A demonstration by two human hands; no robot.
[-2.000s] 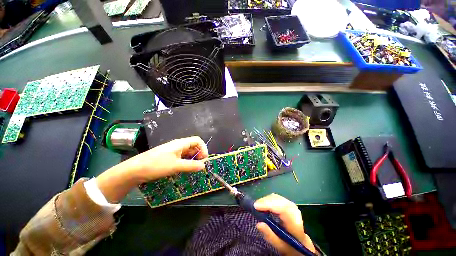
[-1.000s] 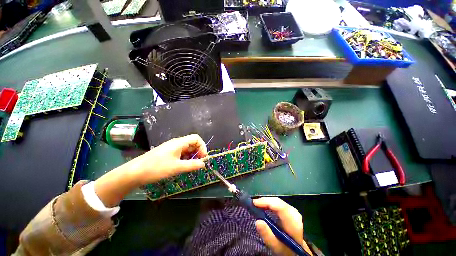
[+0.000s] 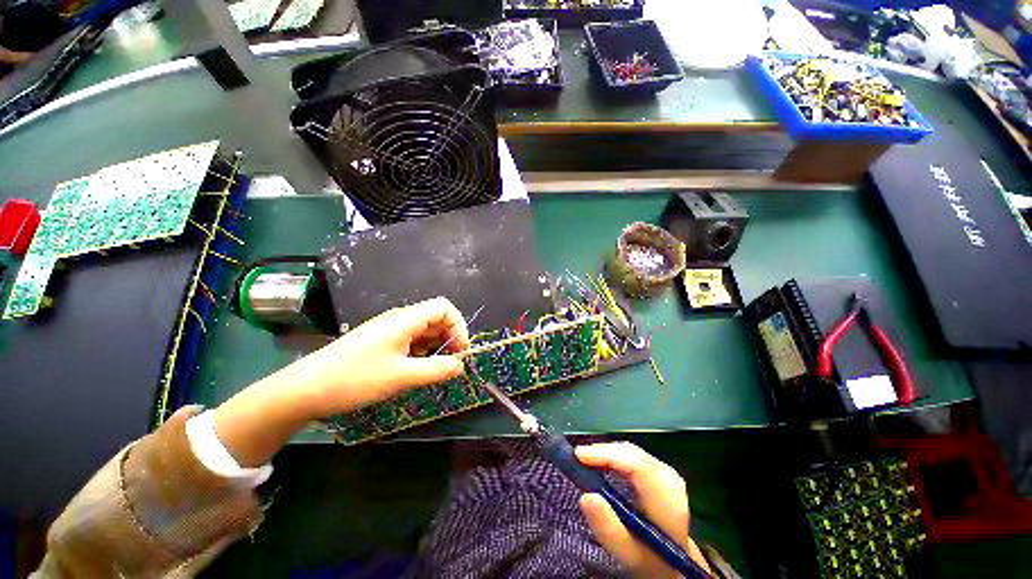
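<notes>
The green PCB panel [image 3: 532, 364] lies slanted at the bench's front edge, partly on the black work plate [image 3: 436, 271]. My left hand [image 3: 396, 353] is over the panel's left part, fingers pinched on a thin silvery solder wire [image 3: 473, 317]. My right hand [image 3: 639, 498] is shut on the dark blue soldering iron [image 3: 577, 466], below the panel. The iron's metal tip points up-left to the panel near my left fingertips; whether it touches a joint is too small to tell.
A solder spool [image 3: 275, 296] is left of the plate, a fan [image 3: 413, 164] behind it. Right are loose leads [image 3: 611, 311], a cleaning pot [image 3: 647, 259], iron stand [image 3: 711, 226], sponge tray [image 3: 710, 288], soldering station [image 3: 787, 348] and red pliers [image 3: 888, 356]. Boards [image 3: 125, 209] lie left.
The view has shifted slightly, so the bench items sit a little higher and further left. Both hands keep nearly the same pose, with the iron tip still by the left fingertips.
</notes>
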